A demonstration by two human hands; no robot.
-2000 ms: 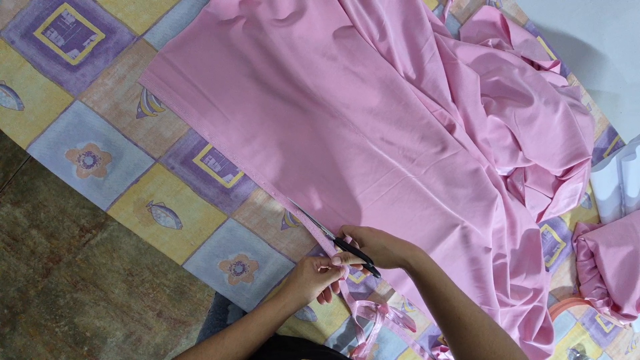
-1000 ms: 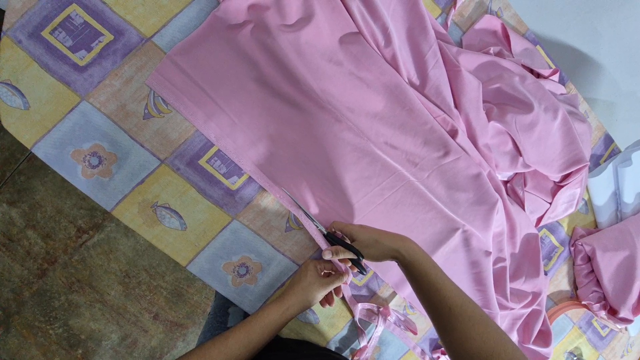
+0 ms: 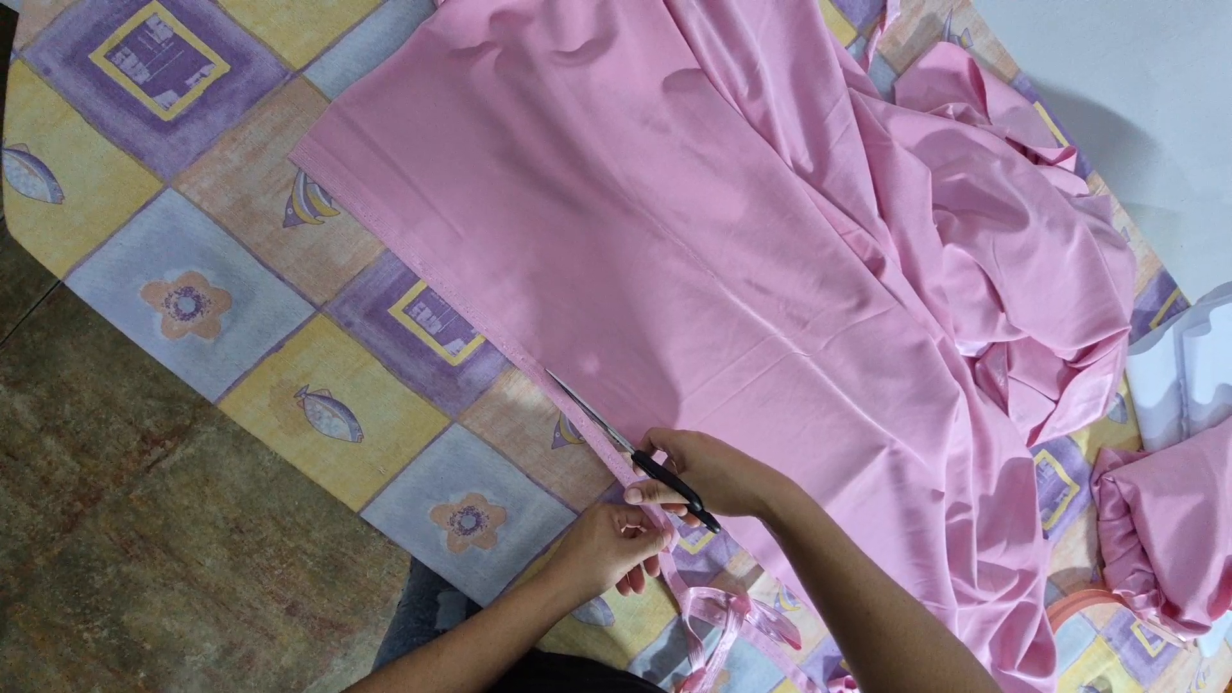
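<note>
A wide piece of pink fabric (image 3: 616,260) lies over the patterned tablecloth, its perforated-looking edge running diagonally at the left. My right hand (image 3: 712,472) grips the black handles of a pair of scissors (image 3: 602,423), whose blades point up and left along that edge, their tips at the fabric. Just below, my left hand (image 3: 616,549) pinches the narrow pink strip (image 3: 602,445) cut from the edge. Past my fingers the strip hangs down into a loose tangle (image 3: 717,616) on the table.
Bunched pink fabric (image 3: 1030,250) is heaped at the right, with another folded pink bundle (image 3: 1169,529) below it. White sheets (image 3: 1189,371) lie between them at the right edge. An orange curved object (image 3: 1083,604) shows near the bundle. The table's edge borders a brown floor (image 3: 173,520) at lower left.
The scissors and both hands have shifted slightly up and left along the fabric edge since the earliest frame, and a longer stretch of strip lies beside the blades.
</note>
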